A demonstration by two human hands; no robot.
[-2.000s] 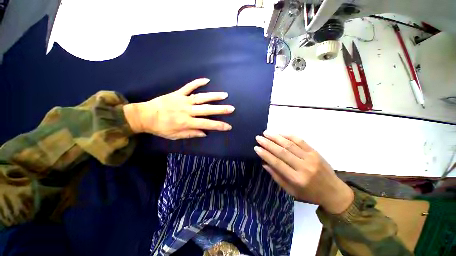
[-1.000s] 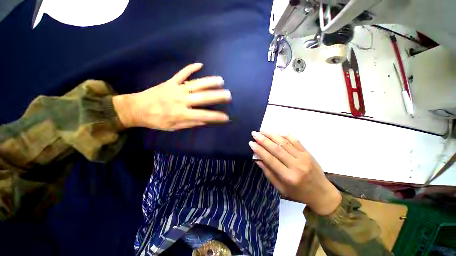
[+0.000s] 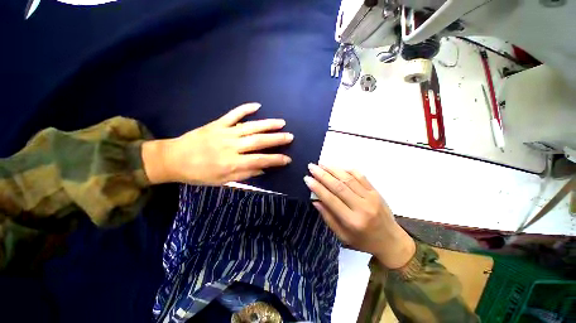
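A dark navy fabric panel lies flat on the white machine table, its right edge running down from the presser foot and needle. My left hand lies flat on the panel with its fingers spread. My right hand rests at the panel's lower right corner, fingertips on or beside the edge, fingers close together. Whether it pinches the cloth cannot be told. The sewing machine head stands at the upper right. A thin white strip of table shows below my left hand.
Red thread snips, a small silver disc, a white cylinder and a red and white stick are right of the needle. A green crate and a wooden board are at the lower right.
The navy panel has moved up, away from me, past the needle, and its curved cut-out is now mostly out of view. Both hands remain near the lower edge. The view has shifted slightly.
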